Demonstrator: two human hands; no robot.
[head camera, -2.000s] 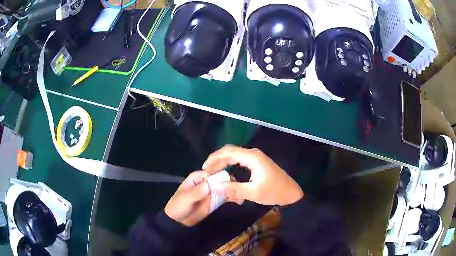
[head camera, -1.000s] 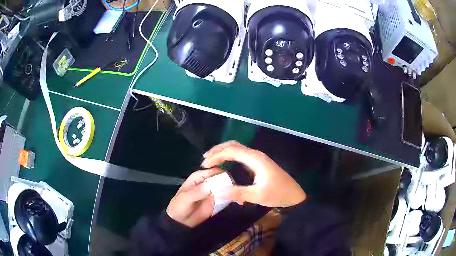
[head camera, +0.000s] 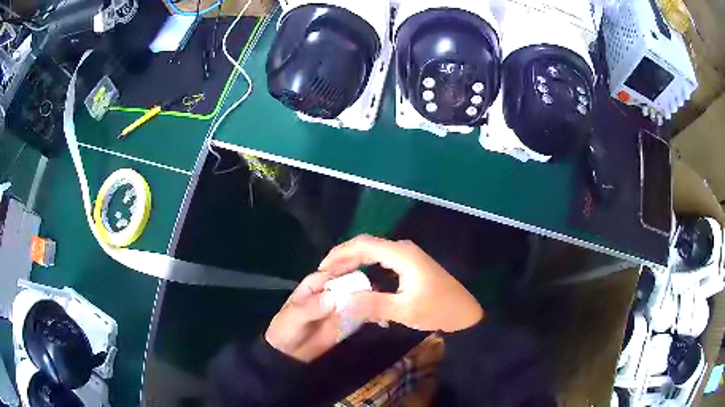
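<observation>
A long flat white strip (head camera: 196, 273) runs from the upper left bench, bends around the yellow-rimmed tape roll (head camera: 144, 208) and crosses the dark gap to my hands. A small white roll (head camera: 350, 288) sits between my fingers. My left hand (head camera: 306, 319) holds the roll from the left, where the strip comes in. My right hand (head camera: 409, 284) curves over it from the right, thumb and fingers on it. The fingers hide part of the roll.
Three dome cameras (head camera: 447, 67) stand on the green bench beyond the gap. A white instrument box (head camera: 648, 60) and a dark flat rectangle (head camera: 655, 181) are at right. More cameras (head camera: 57, 338) lie lower left and lower right. A yellow pen-like stick (head camera: 140, 122) lies upper left.
Both hands stay in nearly the same place. The fingers have shifted slightly around the roll, which shows a different face and angle. The strip has hardly moved.
</observation>
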